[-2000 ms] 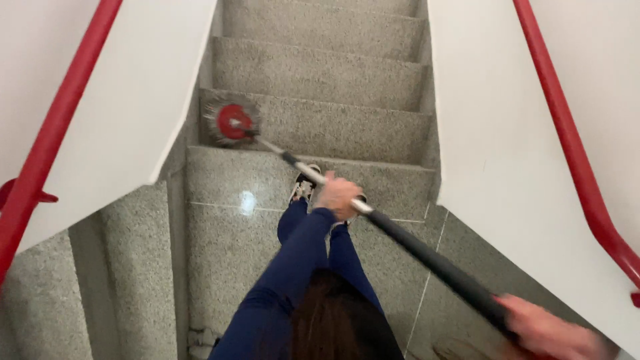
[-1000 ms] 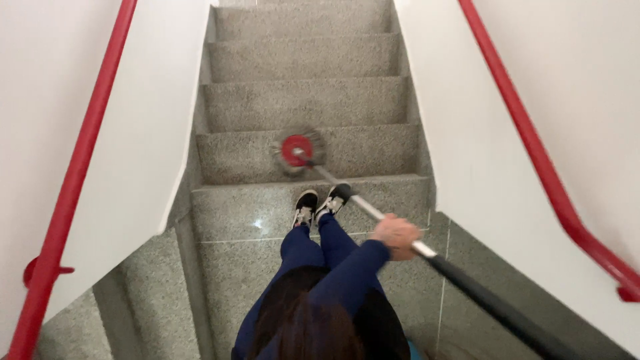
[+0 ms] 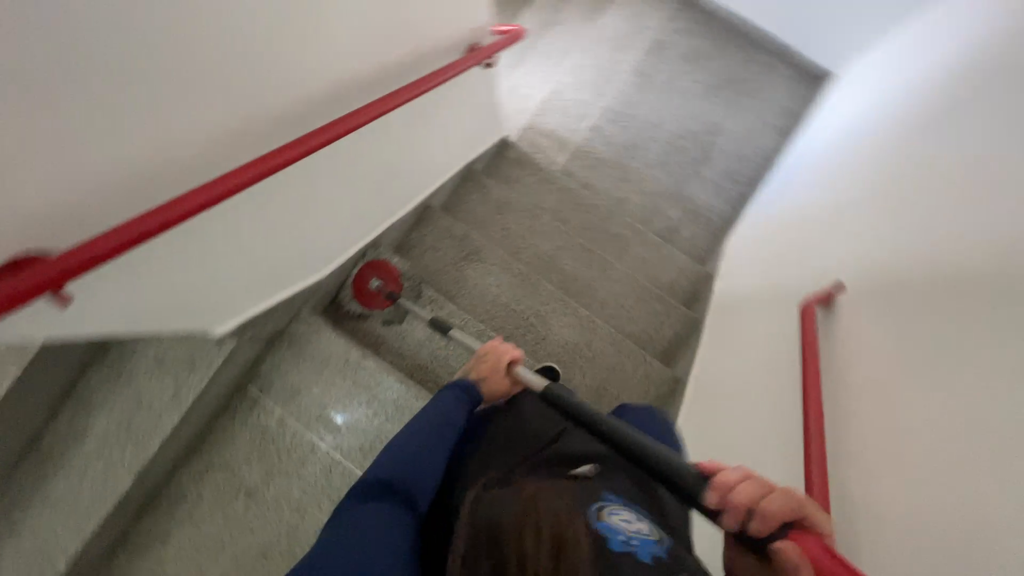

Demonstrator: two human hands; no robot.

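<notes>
My left hand (image 3: 494, 370) is closed around the pale metal part of a mop handle (image 3: 612, 432), near the middle of the view. Farther up the pole, my right hand (image 3: 760, 506) grips the black section beside its red end at the lower right. The round mop head (image 3: 378, 285), with a red centre and grey fibres, rests at the left end of a stair step against the side wall. Blue sleeves and a dark garment with a blue emblem show below. One shoe tip (image 3: 549, 372) shows beside the pole.
Grey speckled stairs (image 3: 552, 272) lead down to a landing (image 3: 640, 104). A red handrail (image 3: 264, 164) runs along the left wall, another (image 3: 813, 400) along the right wall. More steps (image 3: 136, 416) lie at the lower left.
The view has turned strongly, and the lower landing now shows. The mop head has moved from the middle of a step to a step's left corner. My right hand has come back into view.
</notes>
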